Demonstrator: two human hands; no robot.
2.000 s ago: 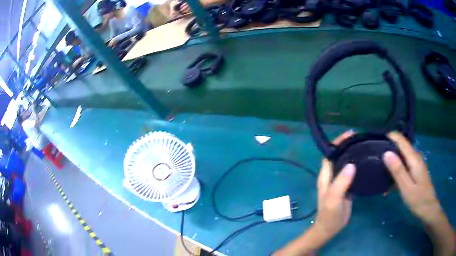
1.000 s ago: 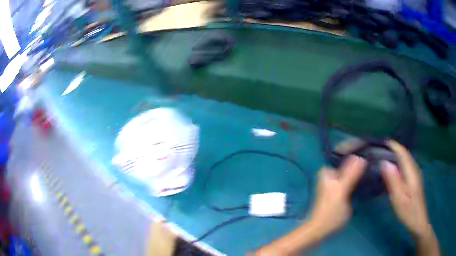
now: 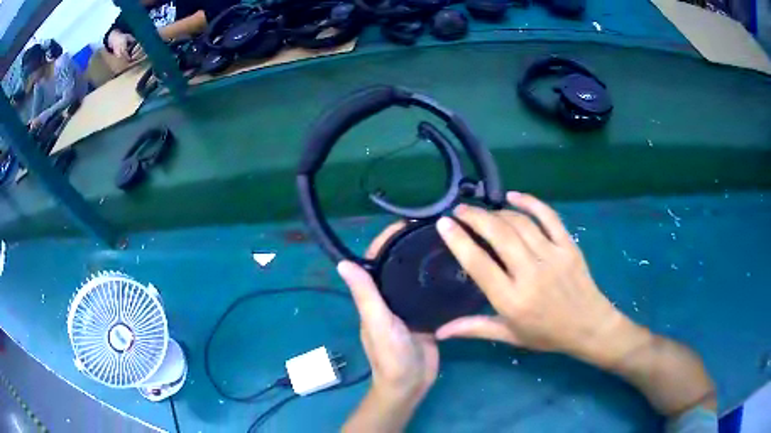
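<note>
Black headphones [image 3: 351,127] are held above the blue-green bench, with the arched band pointing up and away. A round black disc [image 3: 423,275] covers the near cup and faces me. My left hand [image 3: 393,338] holds the cup from its left and lower side, thumb along the rim. My right hand [image 3: 533,283] lies over the cup's right side, with fingers on the disc and rim and the thumb at the lower edge. A bare curved yoke [image 3: 448,169] with a thin wire shows inside the band. The far side of the cup is hidden.
A white fan [image 3: 120,334] stands at the left. A white power adapter [image 3: 312,370] with black cable lies near it. Single headphones [image 3: 583,100] lie on the green ledge [image 3: 338,84], and more are piled behind. People sit at the upper left.
The view has swung right, so the headphones now show nearer the middle. My right hand has spread its fingers across the disc and the cup's right side. My left hand now holds the cup from lower left.
</note>
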